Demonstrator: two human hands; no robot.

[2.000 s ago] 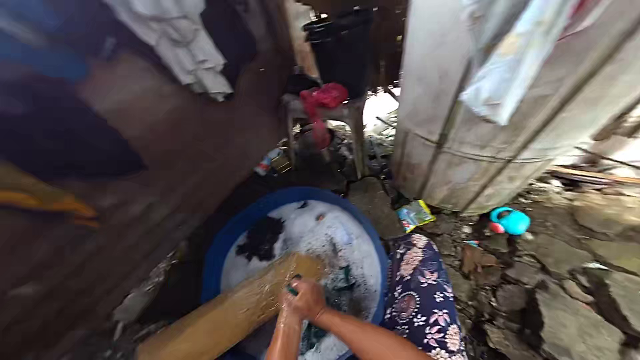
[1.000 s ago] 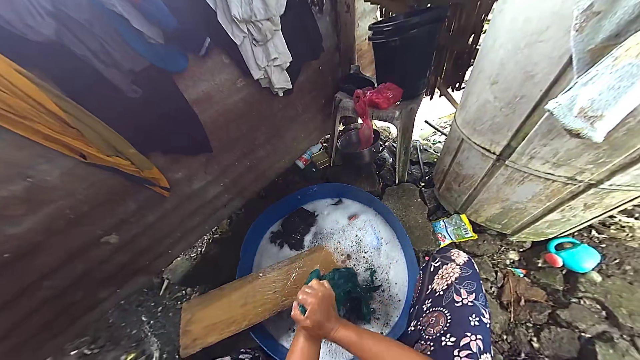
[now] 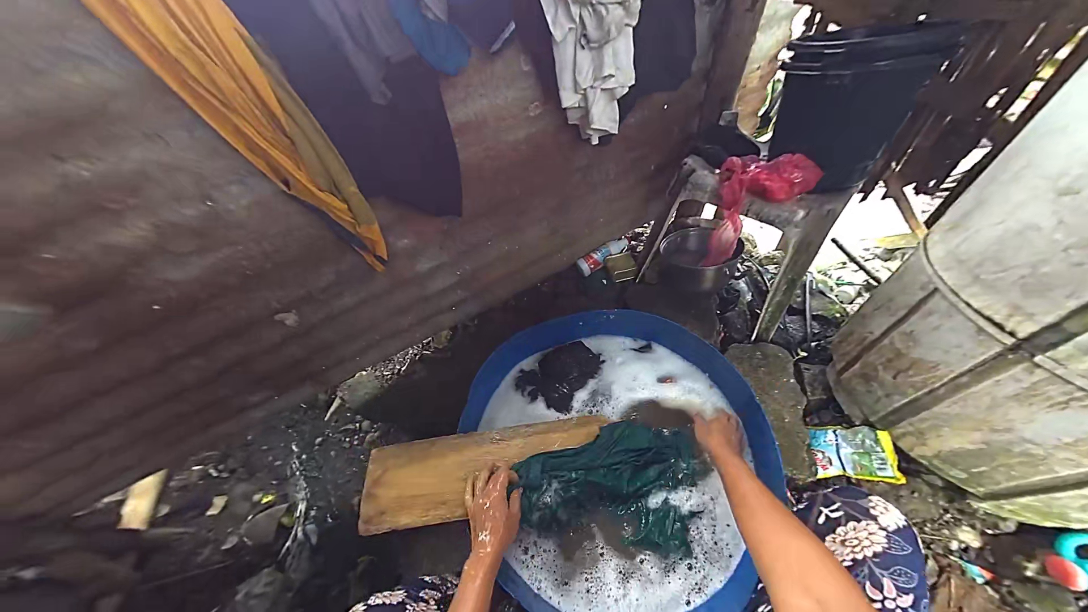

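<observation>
A blue plastic basin [image 3: 769, 433] holds sudsy water. A wooden board [image 3: 425, 480] slants over its left rim, its right end in the basin. Wet dark green cloth [image 3: 612, 463] spreads from the board into the suds. My left hand [image 3: 493, 510] rests at the board's lower edge, fingers at the cloth's left end; whether it grips the cloth is unclear. My right hand [image 3: 721, 433] is at the cloth's right side by the basin's right wall, its fingertips partly hidden. Black cloth [image 3: 561, 374] floats near the back of the basin.
Clothes, one yellow-orange [image 3: 289, 144], hang on a rusty metal wall at left. Behind the basin, a worn stool [image 3: 799, 246] bears a black bucket [image 3: 858, 102] and a pink plastic bag [image 3: 773, 177], near a metal pot [image 3: 693, 255]. A large drum [image 3: 1003, 340] and a detergent packet [image 3: 854, 453] are at right.
My hands, together on the bunched green cloth before, are now apart, one on each side of it. The cloth has spread out. The board lies at a flatter slant across the view.
</observation>
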